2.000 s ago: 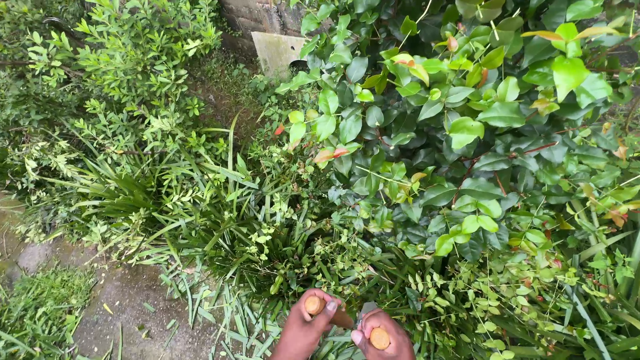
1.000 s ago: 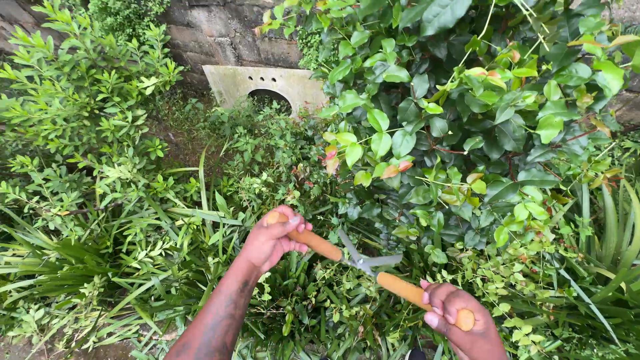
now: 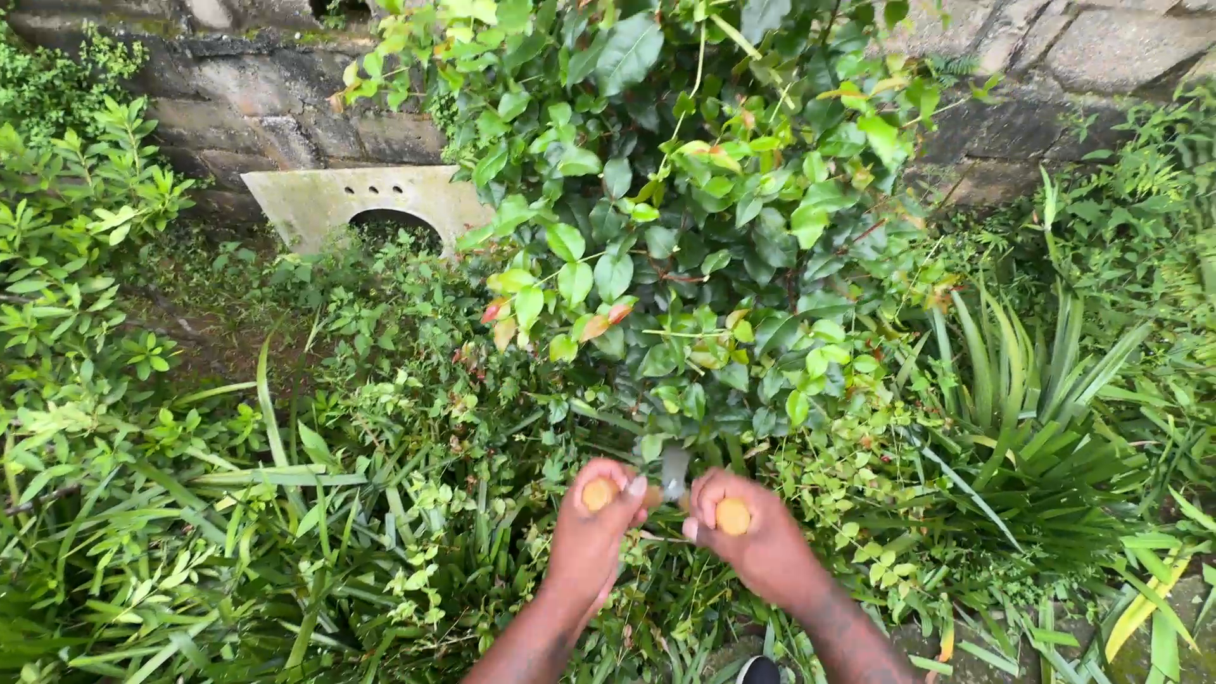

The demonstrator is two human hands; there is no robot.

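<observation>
My left hand point(image 3: 594, 522) grips one wooden handle of a pair of garden shears, and my right hand point(image 3: 741, 522) grips the other. The round handle ends point up at me, and the hands are close together. Between them the metal blades of the shears point(image 3: 674, 473) point away, partly hidden by foliage and blurred. Just beyond the blades stands a leafy shrub point(image 3: 703, 285) with glossy green and some reddish leaves. Low strappy plants and small-leaved weeds surround both hands.
A stone wall point(image 3: 997, 123) runs along the back. Against it leans a pale slab point(image 3: 304, 204) with an arched opening and small holes. A clump of long-bladed plants point(image 3: 1026, 380) grows at the right. A shoe tip point(image 3: 758, 671) shows at the bottom edge, near paving at the lower right.
A second ago the hands were wide apart with the shear blades spread; now they are close together. The view has shifted, showing more of the wall.
</observation>
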